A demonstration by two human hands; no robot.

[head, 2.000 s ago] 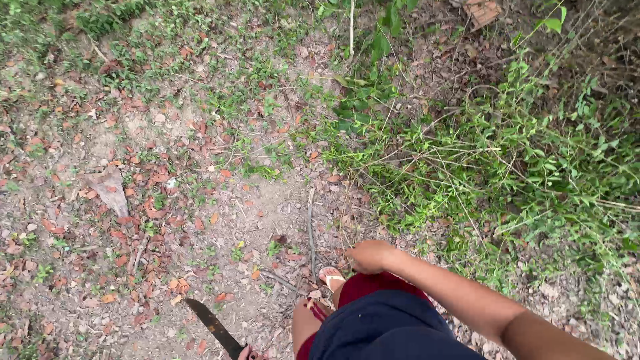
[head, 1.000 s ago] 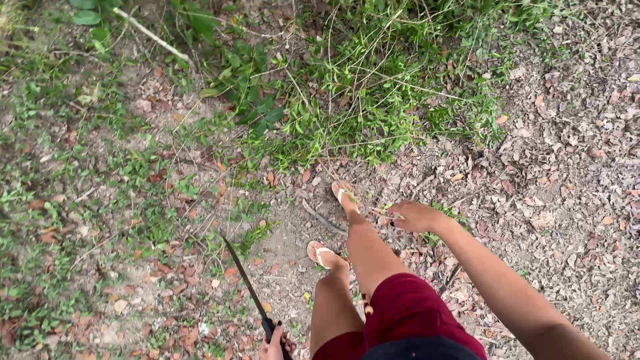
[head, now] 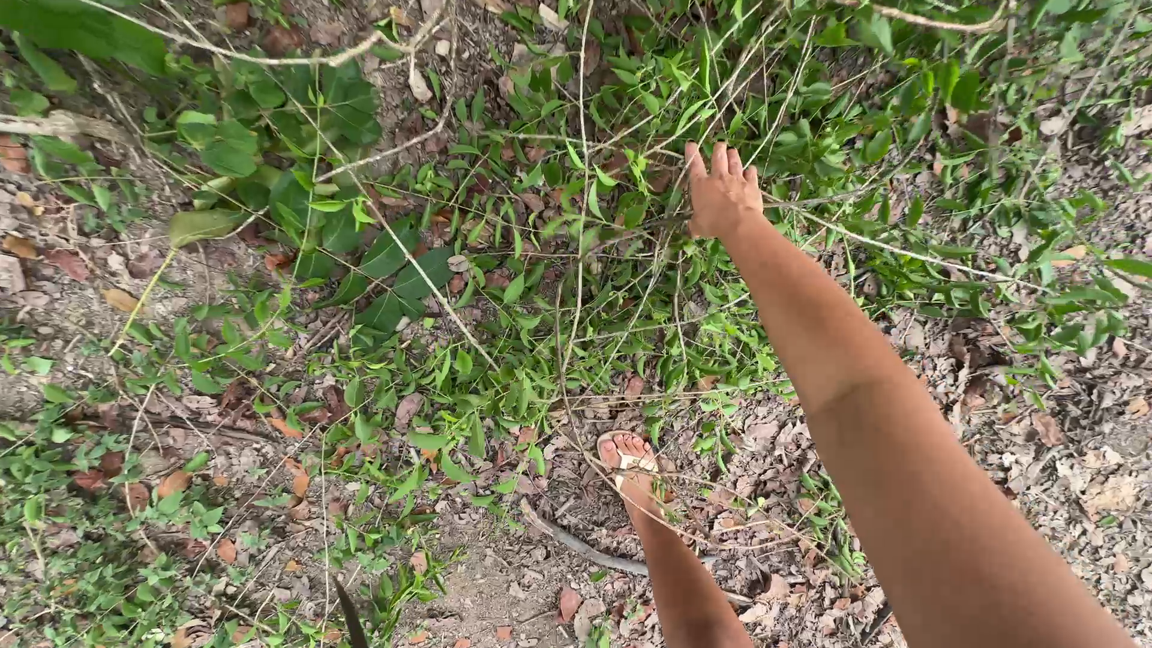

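My right hand (head: 725,196) is stretched out, back up, over the thin stems of a leafy green shrub (head: 666,261). Its fingers are extended and slightly apart, with no stem plainly gripped; the palm side is hidden. Only the tip of a dark machete blade (head: 349,614) shows at the bottom edge, left of my leg. My left hand is out of the frame.
My foot in a light thong sandal (head: 630,457) stands at the shrub's lower edge. A curved grey stick (head: 580,545) lies beside it on the leaf-littered soil. Bare branches (head: 337,59) cross the upper left, near broad leaves (head: 225,144).
My right hand has moved from low beside my leg, out over the shrub. My left hand, on the machete handle one second ago, has left the view. The view has shifted towards the shrub.
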